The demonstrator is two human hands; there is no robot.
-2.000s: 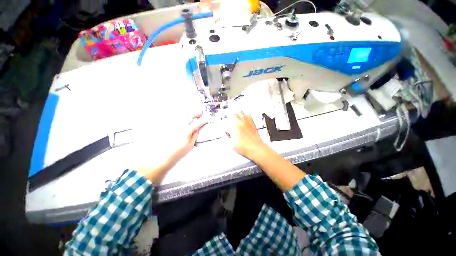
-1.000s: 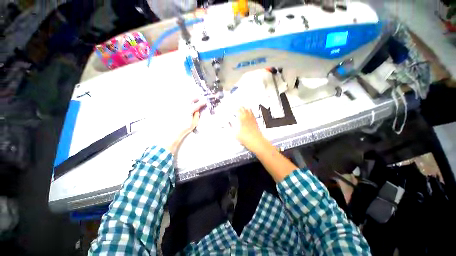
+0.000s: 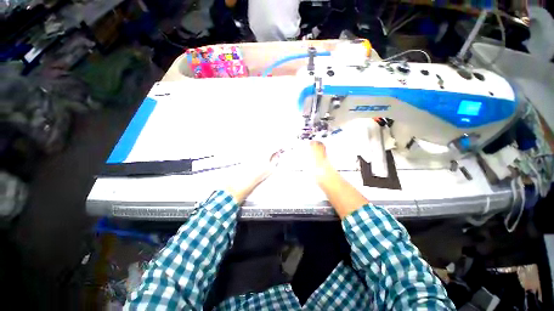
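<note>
The white and blue sewing machine (image 3: 413,112) stands on the white table, its needle area (image 3: 316,130) at the left end of the head. My left hand (image 3: 270,167) lies on the table just left and in front of the needle. My right hand (image 3: 319,159) lies in front of the needle, fingers toward it. Glare washes out the tabletop there, so I cannot tell what lies under either hand. A dark fabric strip (image 3: 146,167) lies flat on the left. A dark brown L-shaped patch (image 3: 384,179) lies right of my right hand, partly under white scraps.
Blue tape (image 3: 132,130) runs along the left table edge. A measuring tape (image 3: 158,211) lines the front edge. A pink patterned pouch (image 3: 215,62) sits in the tray behind. White scraps (image 3: 428,149) lie under the machine arm. A person in white (image 3: 273,18) is beyond the table.
The view has swung, so the table and machine sit further right and look more level. My hands have drawn closer together, and my left hand is a little further from the needle.
</note>
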